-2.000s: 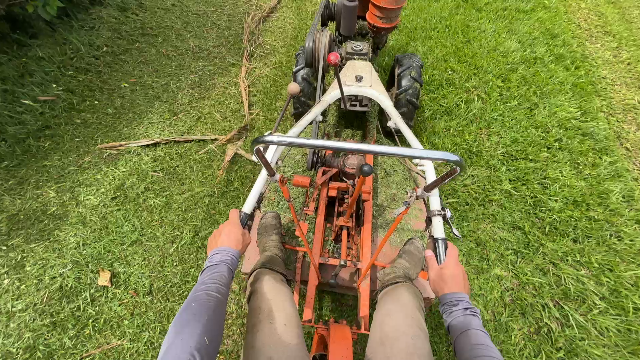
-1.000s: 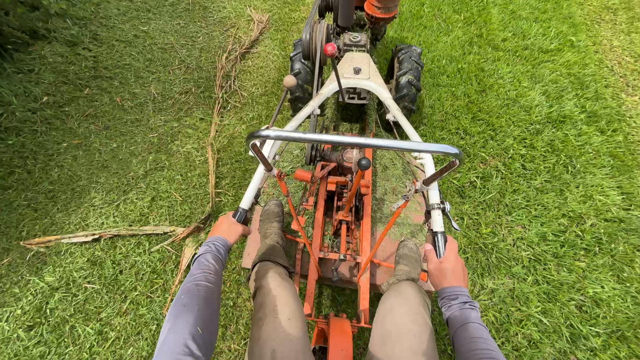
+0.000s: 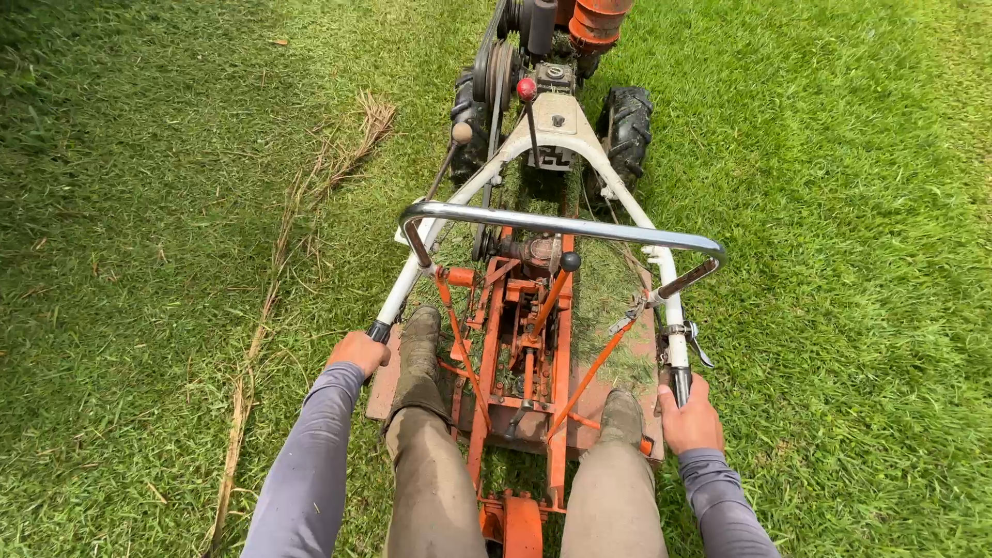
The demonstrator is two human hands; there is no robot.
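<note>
My left hand (image 3: 359,353) is closed around the black grip (image 3: 379,332) at the end of the left white handlebar (image 3: 401,288). Around the right black grip (image 3: 681,384) my right hand (image 3: 692,417) is wrapped, just below a metal hand lever (image 3: 697,345). Both bars belong to a two-wheeled walking tractor. A chrome crossbar (image 3: 566,225) arches between them. Under it lies an orange steel frame (image 3: 562,310) with a black-knobbed lever (image 3: 570,262). My boots (image 3: 419,341) rest on the reddish mower deck (image 3: 593,395), which carries grass clippings.
Ahead are two lugged rubber tires (image 3: 626,128), belt pulleys (image 3: 500,70), a red-knobbed lever (image 3: 526,89) and an orange canister (image 3: 598,23). Long dry plant stalks (image 3: 267,310) lie on the left. Taller bright grass (image 3: 837,232) stands to the right, shorter shaded grass to the left.
The machine has moved forward over the grass; the dry stalks on the left now lie farther back along its side. Both hands have stayed on the grips.
</note>
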